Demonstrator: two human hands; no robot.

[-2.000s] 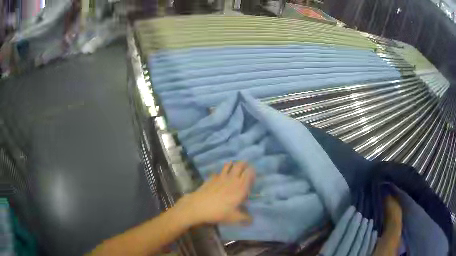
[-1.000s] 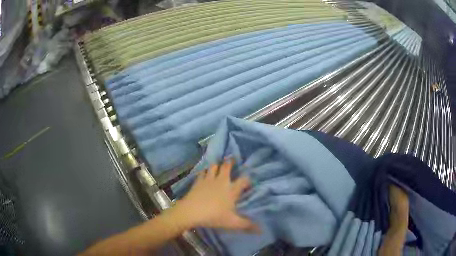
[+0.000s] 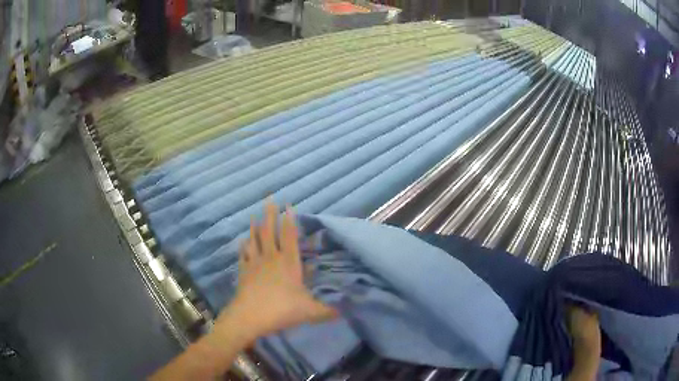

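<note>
Sky-blue fabric point(image 3: 320, 160) lies in long ridges over the rack, its near part loose and folded. My left hand point(image 3: 274, 279) rests on it near the left rack edge, fingers spread, palm down, gripping nothing. Bunched navy fabric point(image 3: 476, 260) lies at the lower right, with pale blue folds beside it. My right hand point(image 3: 584, 338) is at the lower right, mostly hidden in the navy and blue bundle; its fingers are covered by cloth.
Shiny metal tubes point(image 3: 476, 193) run away to the right. Olive-green fabric point(image 3: 246, 93) lies along the far side. The metal rack edge point(image 3: 149, 257) borders a grey floor point(image 3: 67, 231) at left. A grey bin point(image 3: 342, 16) and a cluttered table stand behind.
My left hand has moved up and forward over the sky-blue fabric, and more of it lies in straight ridges. The loose fold lies lower and flatter. The view has shifted.
</note>
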